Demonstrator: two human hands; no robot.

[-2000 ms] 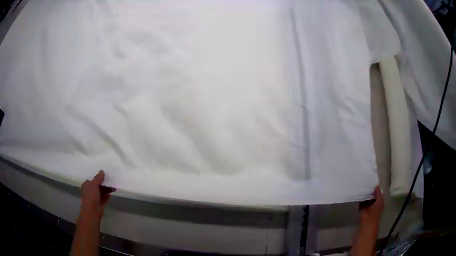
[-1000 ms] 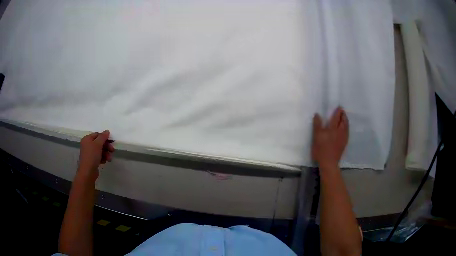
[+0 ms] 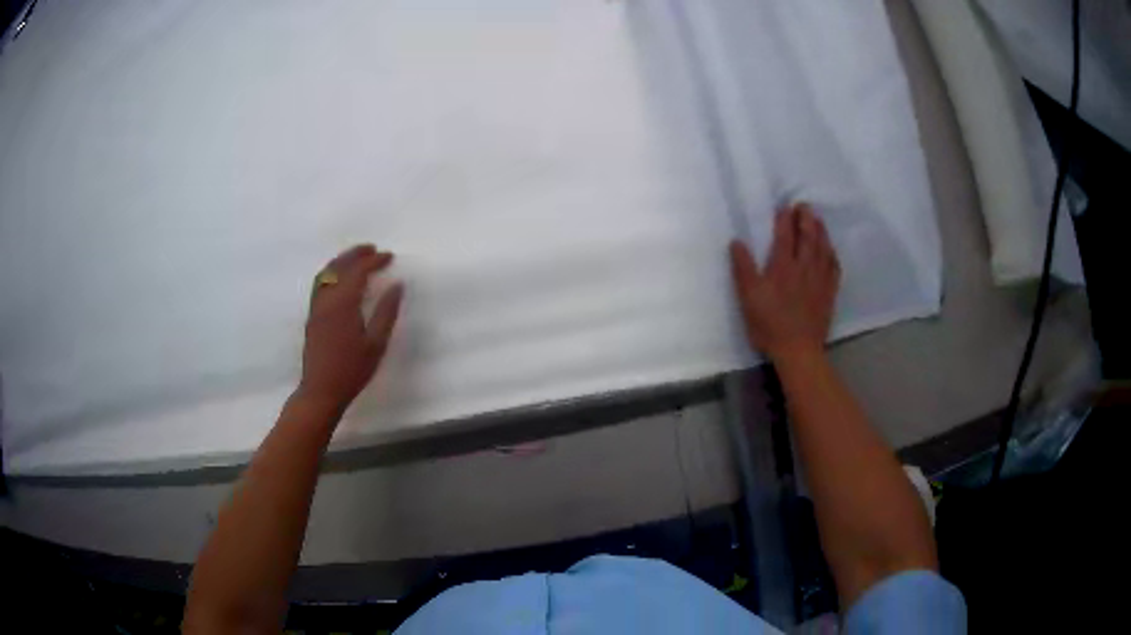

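Note:
The white fabric ply (image 3: 521,161) lies over the stacked plies, with its near edge along the table side and a few low wrinkles near the front. My left hand (image 3: 347,325), with a ring on one finger, is on or just above the cloth left of centre, fingers apart and holding nothing. My right hand (image 3: 791,279) rests palm down on the cloth at the right, fingers spread. The end cutter track (image 3: 757,459) comes out from under the cloth below my right hand; the rest of it is hidden.
The table's grey-beige edge (image 3: 583,478) runs along the front. A rolled cream-white bundle (image 3: 974,137) lies beyond the cloth's right end. A black power cord (image 3: 1052,236) hangs at the far right. Clear crumpled plastic (image 3: 1052,416) is at the right table end.
My left hand has let go of the cloth's near edge and moved inward onto the cloth. My right hand left the corner earlier and now lies flat on the cloth. The front wrinkles are lower.

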